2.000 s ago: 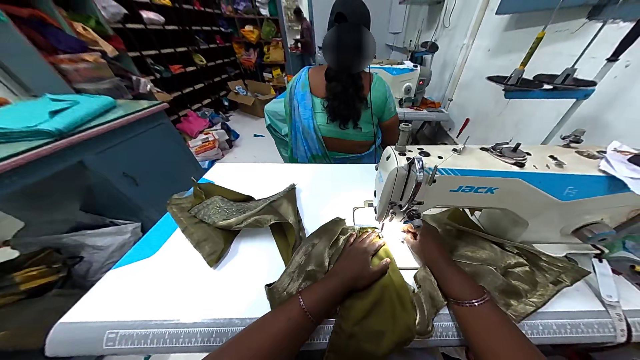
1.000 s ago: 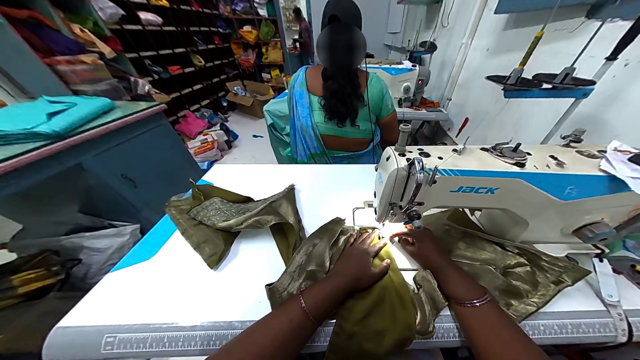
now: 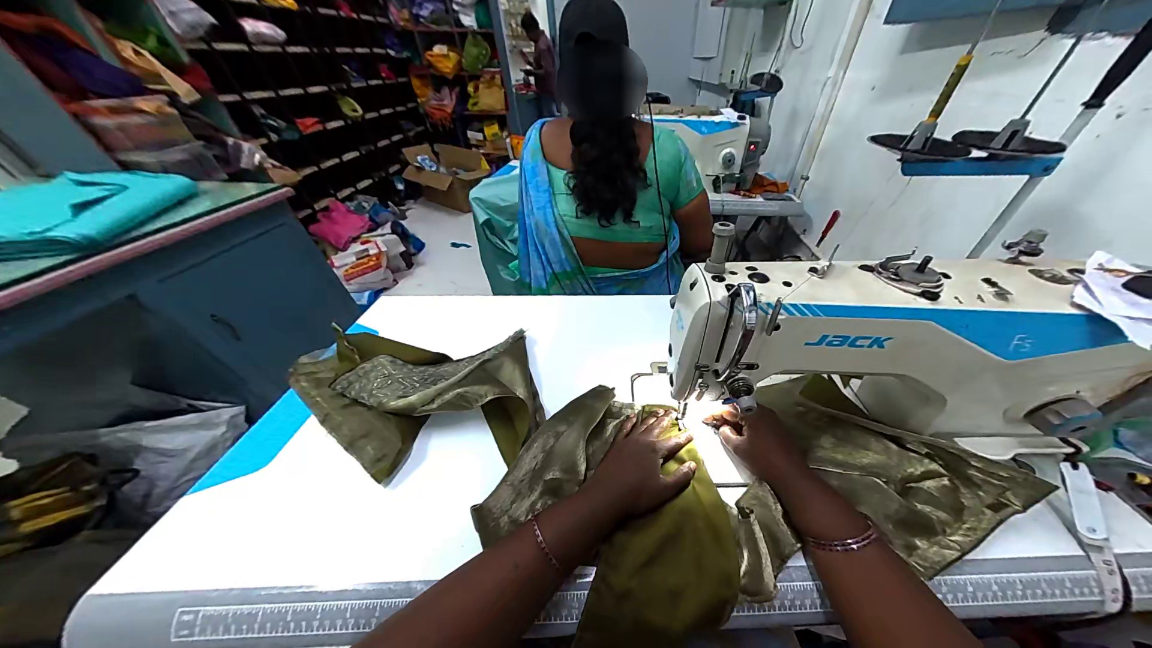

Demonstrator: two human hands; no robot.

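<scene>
A white and blue Jack sewing machine (image 3: 900, 342) stands on a white table, its lamp lighting the needle area. My left hand (image 3: 643, 463) lies flat with spread fingers on olive green cloth (image 3: 675, 558), just left of the needle. Close to the needle's right side, my right hand (image 3: 751, 436) has its fingertips pinched together; whether something small is between them I cannot tell. More olive cloth with a sheen (image 3: 900, 468) lies right of my right forearm, partly under the machine arm. A separate olive piece with a patterned panel (image 3: 423, 382) rests at the table's left.
A person in a blue and green sari (image 3: 621, 180) sits ahead at another sewing machine (image 3: 711, 144). Ruler tape (image 3: 297, 621) runs along the table's front edge. At left is a counter with turquoise cloth (image 3: 90, 211). Thread stands (image 3: 972, 148) rise at right.
My right hand has shifted slightly at the needle, its fingers moving a little right and then staying close to it. My left hand stays on the cloth.
</scene>
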